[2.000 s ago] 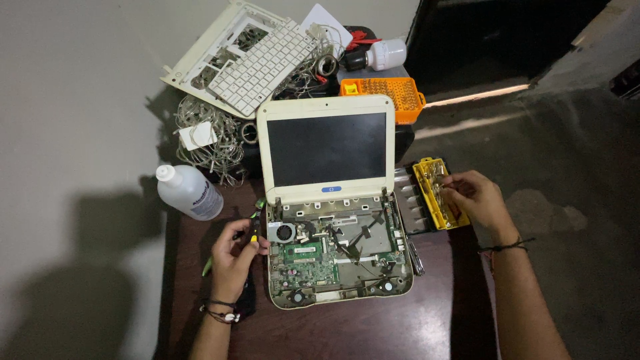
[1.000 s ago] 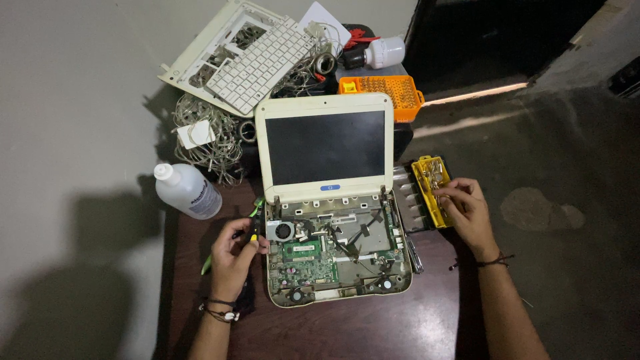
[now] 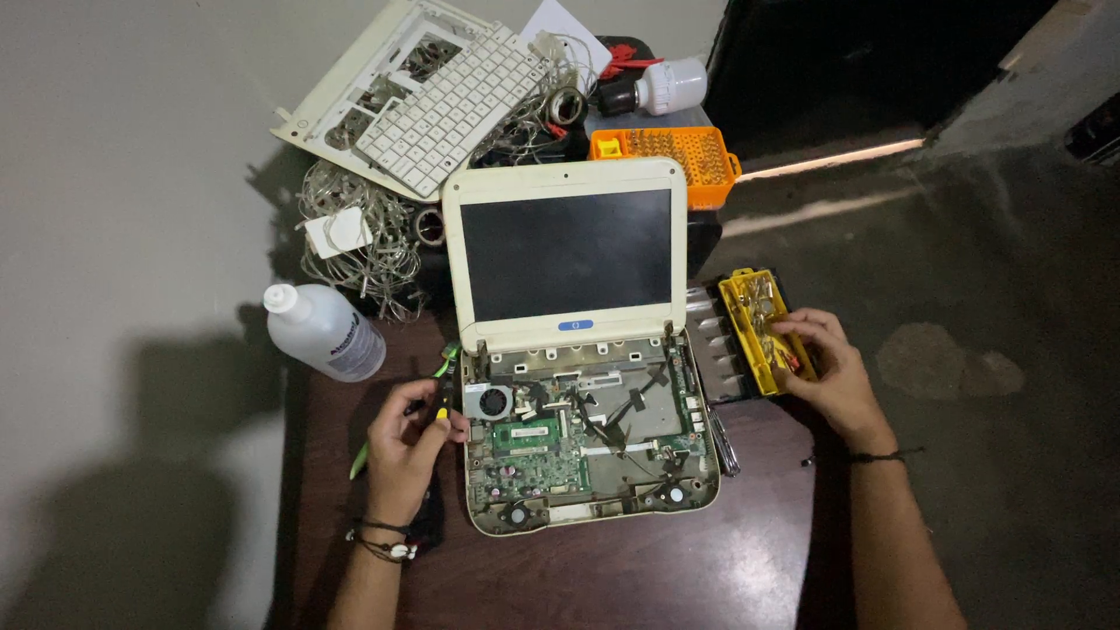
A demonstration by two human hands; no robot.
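Observation:
A small white laptop [image 3: 565,166] stands open on the table, its keyboard off and its green circuit board [image 3: 542,472] and cooling fan [image 3: 492,402] bare. My left hand [image 3: 407,442], beside the laptop's left edge, holds a small black and yellow tool [image 3: 444,404], perhaps a screwdriver handle. My right hand [image 3: 827,372] is at the yellow tray [image 3: 766,388] of small metal parts, fingertips over its contents; whether they pinch a piece is not clear. A green-handled brush [image 3: 360,460] lies partly behind my left hand. A slim metal tool [image 3: 724,444] rests along the laptop's right side.
A white plastic bottle [image 3: 325,332] stands at left. Behind the laptop are tangled clear cables [image 3: 367,262], a loose white keyboard [image 3: 455,105] on a laptop casing [image 3: 328,101], an orange bit case [image 3: 700,166] and a light bulb [image 3: 674,87]. The table's right edge runs below my right hand.
My right hand has shifted slightly over the yellow tray, and its fingers have changed position. My left hand stays beside the laptop with the tool.

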